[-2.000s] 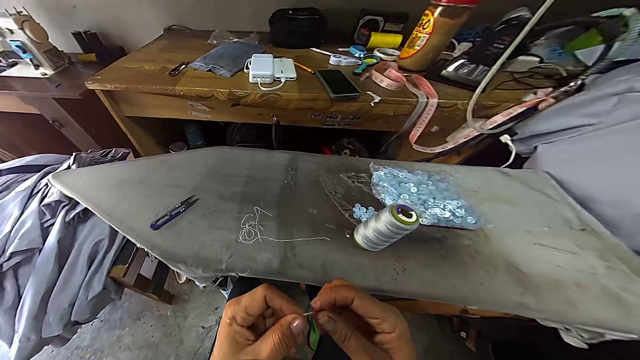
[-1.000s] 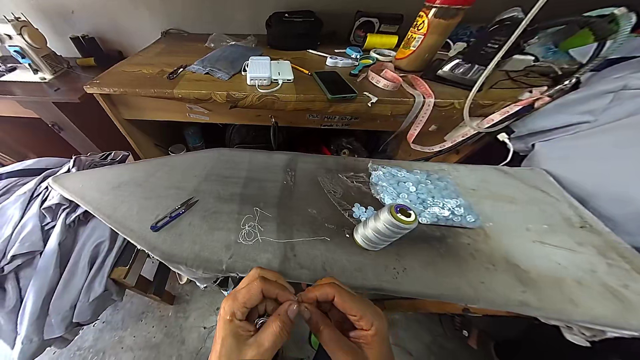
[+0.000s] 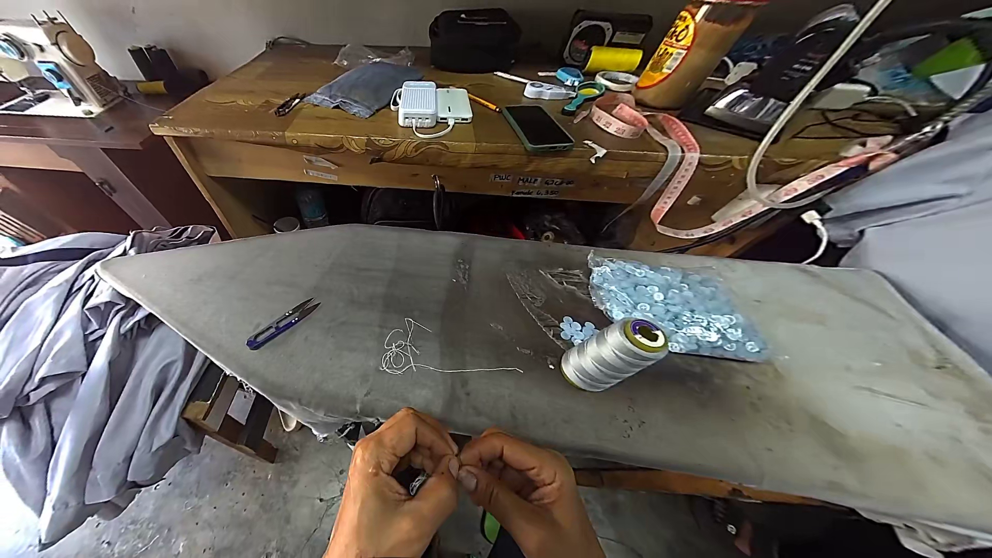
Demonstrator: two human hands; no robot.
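My left hand [image 3: 399, 480] and my right hand [image 3: 523, 488] meet fingertip to fingertip at the near edge of the ironing board [image 3: 333, 271]. Something very small is pinched between them, too small to name; a bit of white thread shows inside my left hand. Beyond them lies a loose tangle of white thread [image 3: 399, 355]. Thread snips [image 3: 283, 324] rest to the left. On the right a cone of light grey thread [image 3: 612, 356] lies tilted beside a few loose pale blue buttons [image 3: 576, 330] and a clear plastic bag of such buttons [image 3: 682, 310].
Behind the board stands a wooden table [image 3: 256, 101] with a phone [image 3: 538, 127], a pink tape measure [image 3: 676, 178], a white charger [image 3: 418, 105] and a jar [image 3: 686, 54]. Grey cloth [image 3: 93, 372] hangs at left; a sewing machine [image 3: 70, 66] stands beyond. More grey fabric [image 3: 922, 209] lies right.
Two seconds ago my fingertips were slightly apart, with a thin thing between them; now they are together. The board's things have not moved.
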